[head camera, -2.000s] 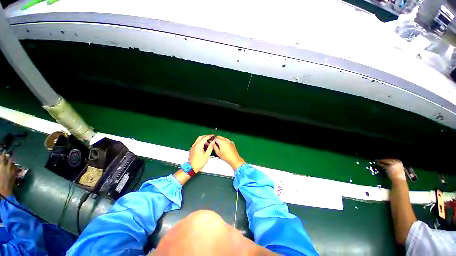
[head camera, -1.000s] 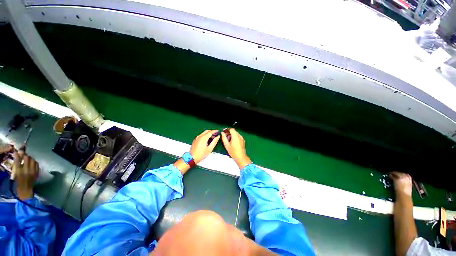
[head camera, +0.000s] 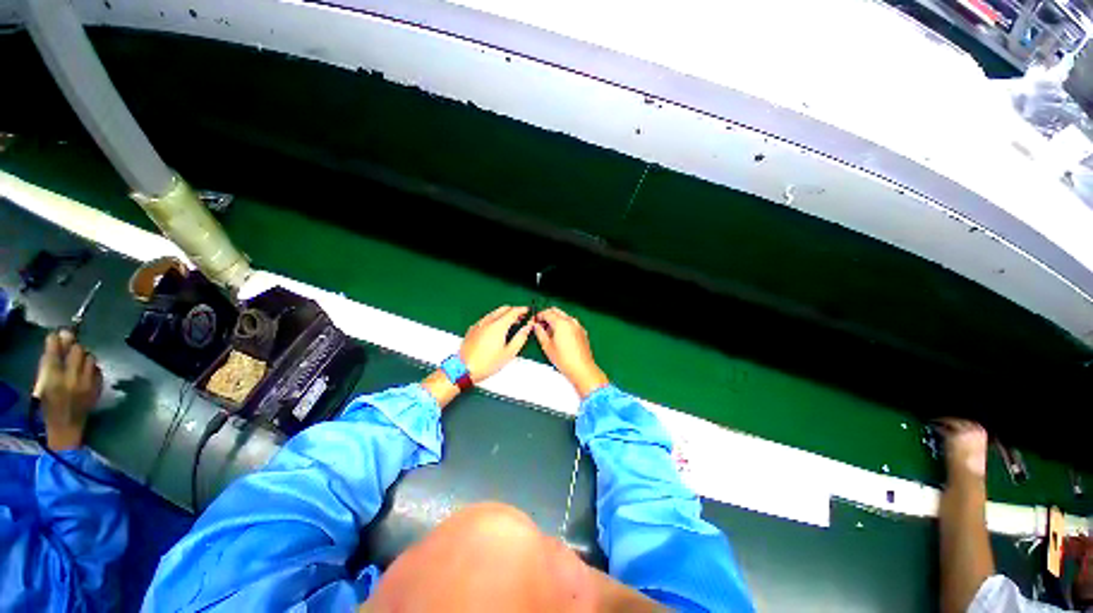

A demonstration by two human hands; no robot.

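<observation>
My left hand is over the white edge rail, fingers closed on a small dark part. My right hand is close beside it on the right, its fingertips near the part and a thin dark piece. Whether the right hand grips anything is too small to tell. A small pale speck shows beyond the fingertips over the green belt.
A black soldering stand with a tan sponge sits left, by a wrapped grey post. A small unit lies on the belt behind it. A neighbour's hand holds a tool at left; another person's hand is at right.
My hands separated slightly and are now close together again, still around the small dark part. The view has shifted. A small unit now shows on the belt behind the post.
</observation>
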